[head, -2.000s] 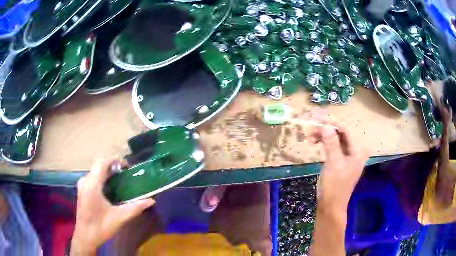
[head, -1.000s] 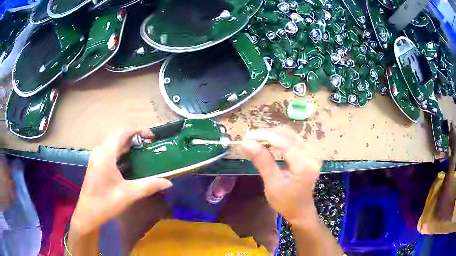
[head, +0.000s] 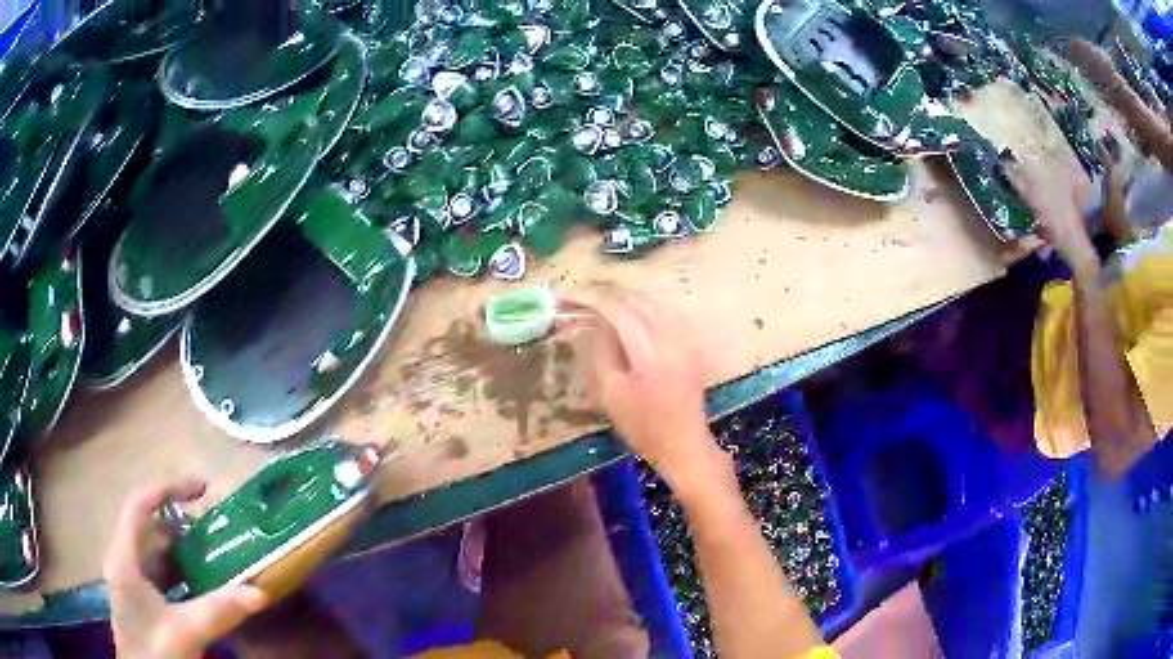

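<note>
My left hand (head: 167, 579) grips a glossy green housing (head: 277, 509) by its left end, above the bench's front edge at the lower left. The housing is tilted, its tan underside partly showing and a red and white spot at its right end. My right hand (head: 650, 380) is at the right side of the small pale green dish (head: 520, 315). A thin pale stick (head: 570, 313) shows between the dish and my fingertips; its grip is partly blurred.
Small green caps (head: 566, 142) are heaped behind the dish. Large housings (head: 290, 322) overlap at left; more lie at right (head: 843, 77). Blue crates (head: 900, 476) stand below the edge. Another person's arm (head: 1093, 322) reaches in at right.
My right hand has moved with the stick from the housing back to the dish. The housing in my left hand is lower and farther left. The view has turned right.
</note>
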